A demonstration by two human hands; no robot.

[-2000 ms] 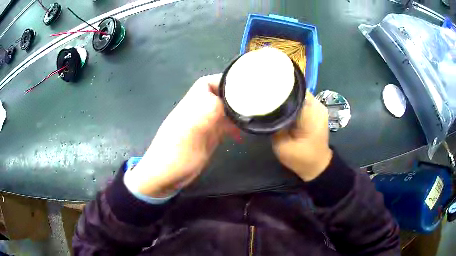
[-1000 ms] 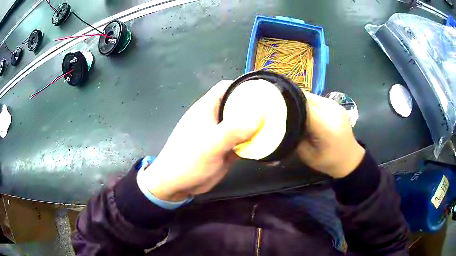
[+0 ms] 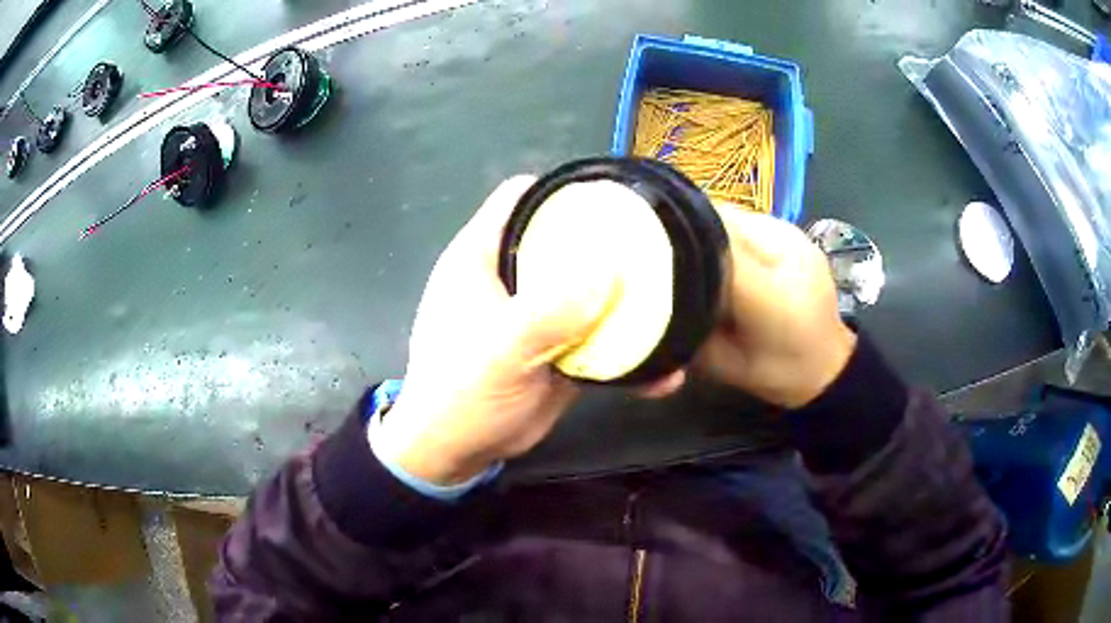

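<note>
A round black lamp housing (image 3: 699, 262) is held up over the dark mat, its face turned towards me. A cream-white disc (image 3: 634, 274) lies in its face, off-centre to the left. My left hand (image 3: 487, 329) grips the housing's left side, with the thumb over the lower left of the disc. My right hand (image 3: 780, 304) holds the right side and back of the housing; its fingers are mostly hidden behind it. Any wires at the back are hidden.
A blue bin (image 3: 798, 152) of yellow sticks stands just beyond the housing. A silvery disc (image 3: 850, 262), a white disc (image 3: 986, 241) and a clear bag (image 3: 1036, 170) lie right. Wired black units (image 3: 195, 164) are at upper left. A blue tank (image 3: 1036, 481) is below the bench edge.
Since the earliest frame, my left thumb has come over the disc, and both hands have lowered the housing slightly. The bin's sticks show more. The surroundings have shifted slightly rightward in view.
</note>
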